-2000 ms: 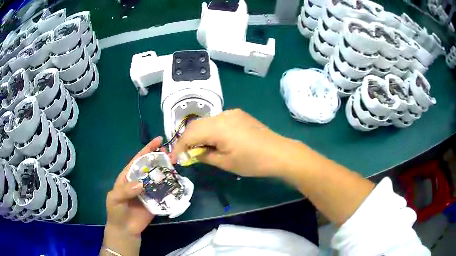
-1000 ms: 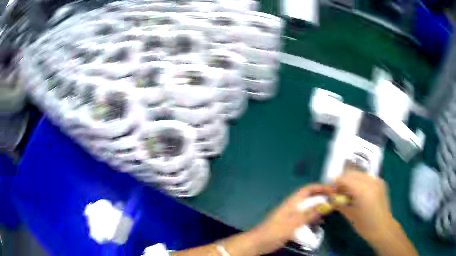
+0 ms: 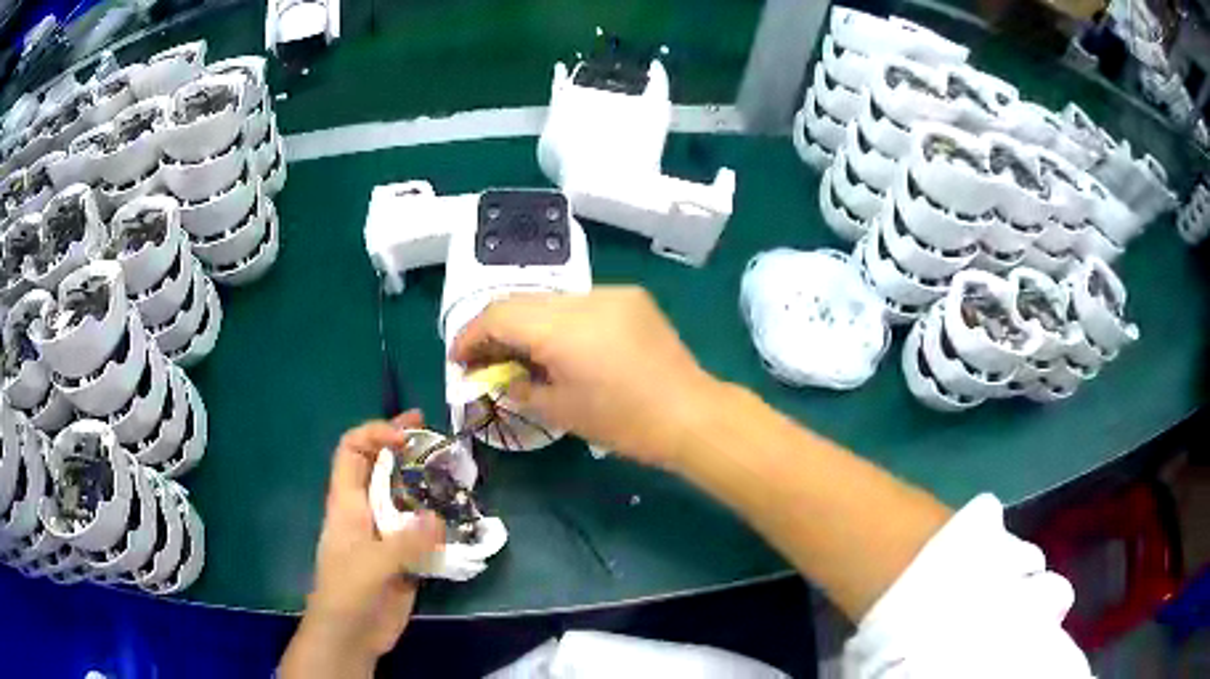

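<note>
My left hand holds a white rear cover with its open side and circuit board facing up. My right hand grips a small yellow-handled tool at the mouth of the camera body. The white camera body lies on the bench with its black lens panel facing up and a bracket arm at its upper left. Dark thin wires run between its cavity and the rear cover. The tool's tip and the wire ends are too small to tell.
A second camera body lies behind the first. Stacked white shells stand at the left and right. A pale coiled bundle lies right of centre. A black cable lies left of the body. A red stool is at lower right.
The view swung over the left stacks and came back. Compared with the oldest frame, the rear cover is tilted differently, and my right hand with the yellow tool is nearer the body's cavity.
</note>
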